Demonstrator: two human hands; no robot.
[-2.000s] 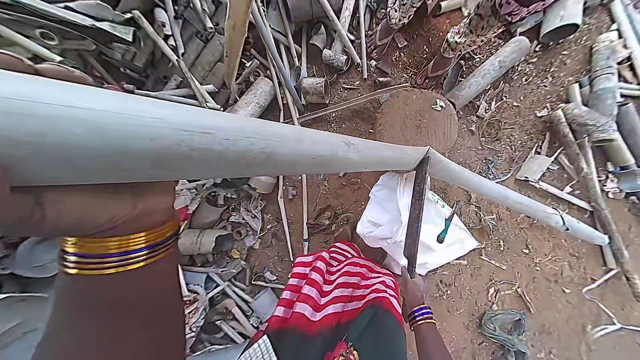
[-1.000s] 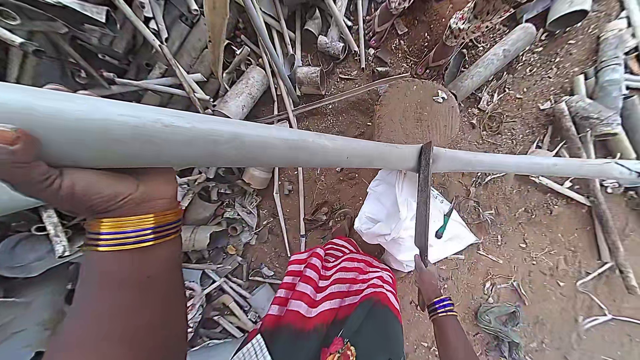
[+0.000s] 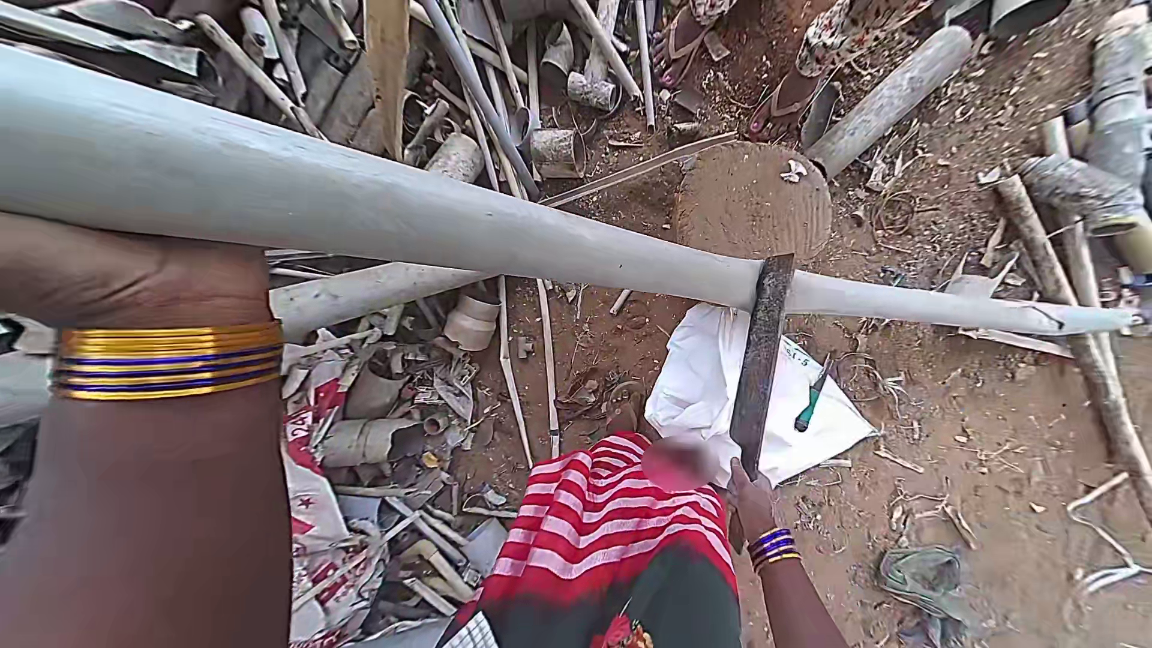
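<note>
A long grey plastic pipe (image 3: 432,211) crosses the view from upper left to right. My left hand (image 3: 135,274) is under its near end and touches it; its fingers are hidden behind the pipe and the view's edge. My right hand (image 3: 751,495) grips the lower end of a flat dark metal blade (image 3: 762,369), whose upper part lies across the pipe. Beneath the blade, a white sack (image 3: 702,387) rests on the ground, with a green-handled tool (image 3: 813,396) on it.
A round wooden block (image 3: 754,202) stands beyond the pipe. Scrap pipes (image 3: 369,441) and sticks lie in heaps at left. More pipes (image 3: 900,94) and wooden poles (image 3: 1048,238) lie at right. A person's feet (image 3: 792,99) are near the top. A crumpled net (image 3: 922,576) lies lower right.
The pipe's far end, level a second ago, now slopes down to the right again. My left hand, whose fingers showed under the pipe, has moved further behind it. My right hand still holds the blade.
</note>
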